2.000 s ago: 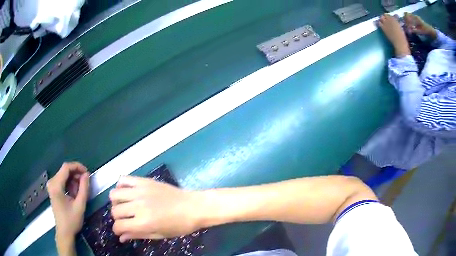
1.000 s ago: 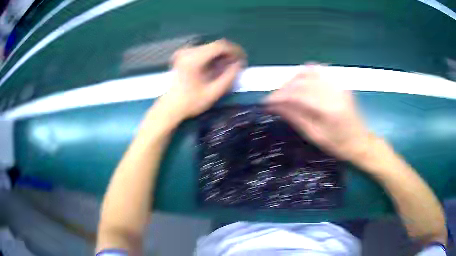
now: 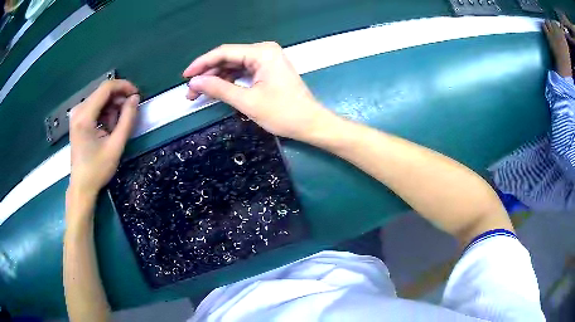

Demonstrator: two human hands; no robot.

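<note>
The black parts tray [image 3: 208,201] lies on the near green ledge in front of me, full of small glinting black rings. My left hand [image 3: 104,132] is over the white edge strip, beside a grey fixture plate [image 3: 60,122] on the belt; its thumb and forefinger are pinched close, with a tiny dark spot at the tips. My right hand [image 3: 252,88] is above the strip behind the tray, thumb and forefinger nearly together. Whether either hand holds a ring is too small to tell. The left hand partly hides the plate.
The white edge strip [image 3: 378,45] runs between the near ledge and the green belt [image 3: 189,31]. Another fixture plate [image 3: 474,6] lies at the top right. Another person's hand [image 3: 557,47] and striped sleeve are at the right edge.
The view has swung and sharpened since the blurred frame. My left hand is at the near fixture plate's end. My right hand has moved from over the tray's far corner to above the white strip.
</note>
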